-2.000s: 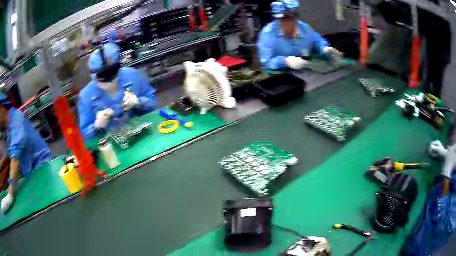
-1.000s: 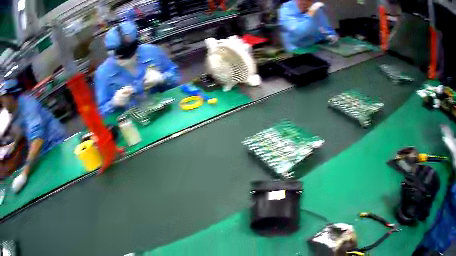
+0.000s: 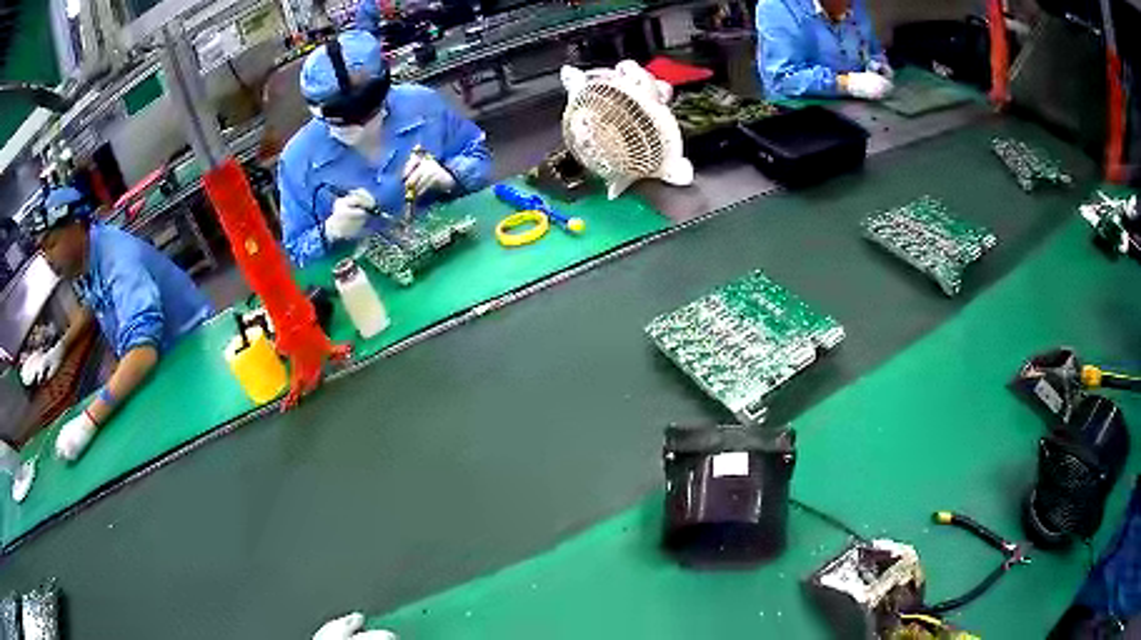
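A green populated circuit board (image 3: 748, 340) lies at a slant on the dark belt and partly over the green mat. A white-gloved hand (image 3: 350, 629), probably my left hand, is cut off by the bottom edge; only its top shows, well left of and below the board, and what it holds is hidden. My right hand is not in view. A black round-bodied housing (image 3: 728, 506) stands just below the board. A soldering iron stand (image 3: 872, 585) is at the bottom right, beside side cutters (image 3: 1001, 550) with dark, yellow-tipped handles.
Two more boards (image 3: 930, 240) (image 3: 1030, 163) lie farther along the belt (image 3: 413, 463). A second stand (image 3: 1049, 385) with a yellow-handled iron and another black housing (image 3: 1076, 475) are at right. Several people in blue smocks (image 3: 375, 150) work across the belt, near a white fan (image 3: 623, 130). A blue sleeve shows bottom right.
The view has swung left, so the bench things sit farther right. The white-gloved hand has appeared at the bottom edge. The gloved hand at the right edge has left the picture.
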